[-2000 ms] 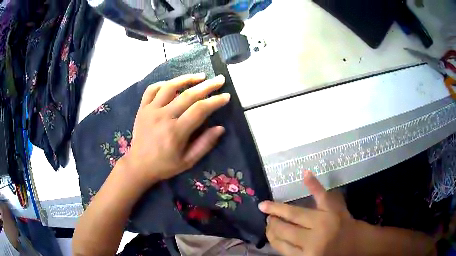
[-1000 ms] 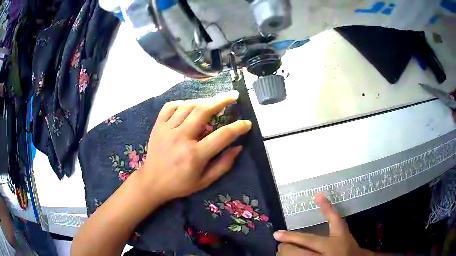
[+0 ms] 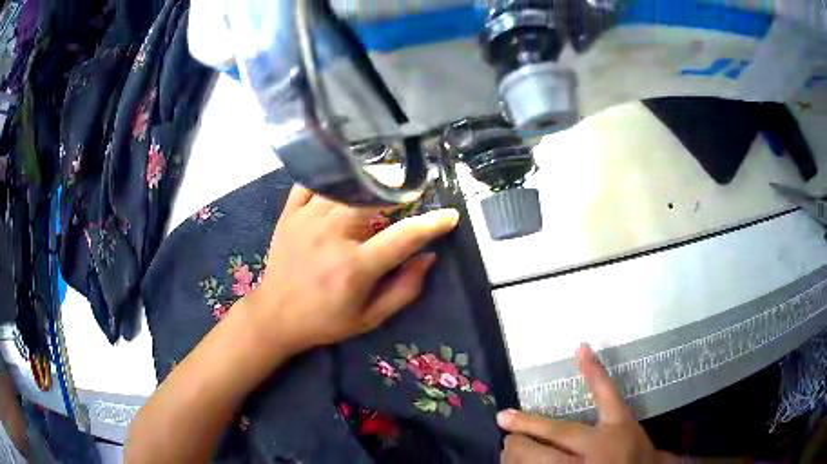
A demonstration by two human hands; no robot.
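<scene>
A dark floral garment piece [image 3: 435, 317] lies on the machine bed, its upper end under the presser foot [image 3: 440, 172] of the sewing machine [image 3: 617, 54]. My left hand [image 3: 331, 263] lies on the cloth with fingers spread, the index fingertip beside the folded edge just below the foot. Some of its fingertips are hidden behind the machine head. My right hand [image 3: 585, 421] is at the cloth's lower right edge, cut off by the bottom of the picture. One fingertip touches the dark edge and another finger points up over the measuring tape. Whether the edge is pinched cannot be seen.
A floral garment bundle [image 3: 109, 172] hangs over the left side. A grey thread tension dial [image 3: 512, 213] sits right of the foot. A black cut piece [image 3: 712, 131] and metal blades [image 3: 798, 195] lie at the right. A measuring tape [image 3: 707, 353] runs along the front edge.
The view has shifted, so more of the machine head shows and it sits lower. My left hand is nearer the presser foot, its upper fingers now partly behind the head. My right hand stays at the edge.
</scene>
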